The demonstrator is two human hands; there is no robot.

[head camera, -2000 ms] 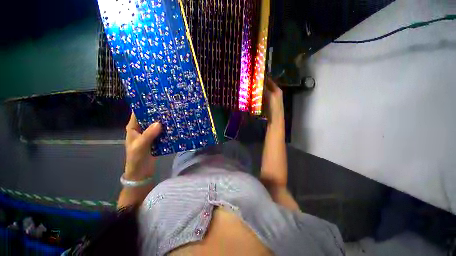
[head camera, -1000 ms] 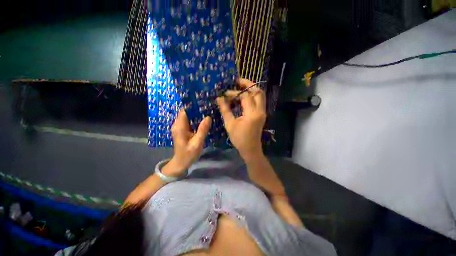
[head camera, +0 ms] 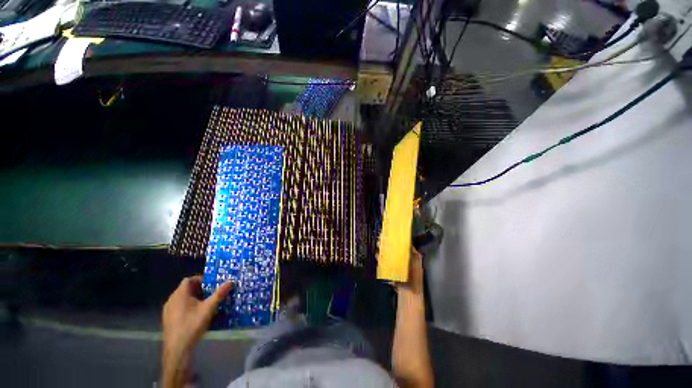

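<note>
My left hand (head camera: 188, 312) holds the lower left edge of a blue LED board (head camera: 246, 220), thumb on its component face. The board lies over the left part of the stack of LED boards (head camera: 322, 189), which stand on edge. My right hand (head camera: 410, 279) is at the lower end of a yellow LED board (head camera: 398, 220) held steeply on edge, right of the stack. The fingers of my right hand are mostly hidden behind that board. No lit LEDs show on either board.
A black keyboard (head camera: 152, 23) and a marker pen (head camera: 237, 24) lie on the raised shelf (head camera: 174, 67). Another blue board (head camera: 325, 97) lies behind the stack. A dark green cable (head camera: 565, 140) crosses the white surface (head camera: 561, 250) at right. A small dark device (head camera: 341, 301) is below the stack.
The view has tilted up. My right hand has left the blue board's face and is now on a yellow board at right. My left hand still holds blue board.
</note>
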